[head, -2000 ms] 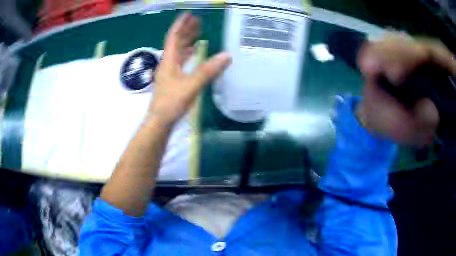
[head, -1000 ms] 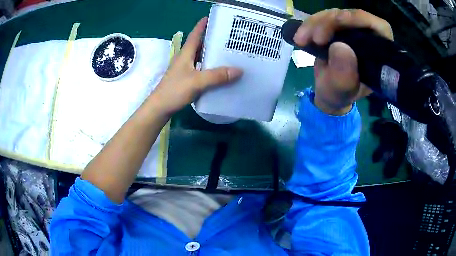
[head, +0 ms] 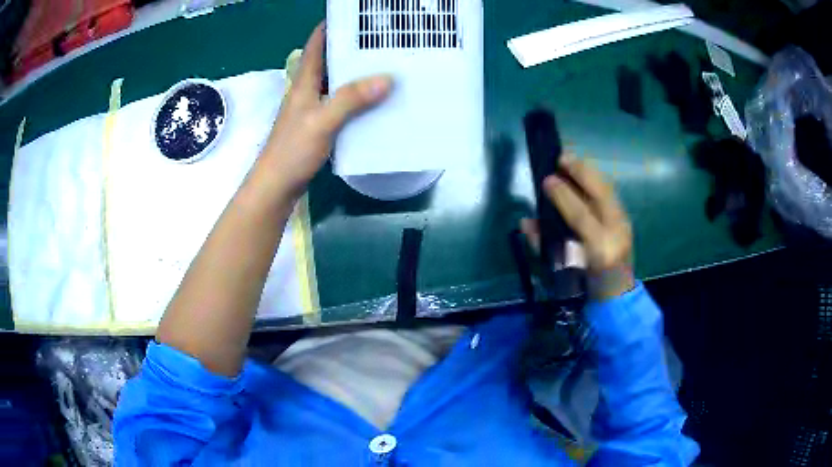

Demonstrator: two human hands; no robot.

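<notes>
A white box like a mini projector (head: 410, 119) stands on the green bench, its dark slotted vent grille (head: 409, 24) at the top edge of the view. Its round white stand base (head: 392, 185) shows under the near end. My left hand (head: 315, 128) holds the box's left side, thumb on the upper face and fingers hidden behind the side. My right hand (head: 587, 214) holds a black electric screwdriver (head: 545, 182) over the bench, right of the box and apart from it. The screwdriver is slightly blurred and its bit cannot be made out.
A screw dish (head: 189, 120) sits on white sheets (head: 182, 210) with yellow tape at left. A long white strip (head: 602, 33) lies at back right. Black pads (head: 730, 187), a small label sheet (head: 723, 105) and a crumpled clear bag (head: 794, 146) are at right.
The screwdriver has moved from the box's upper right edge down and to the right, away from it. My left hand still holds the box, which appears straighter and higher in view.
</notes>
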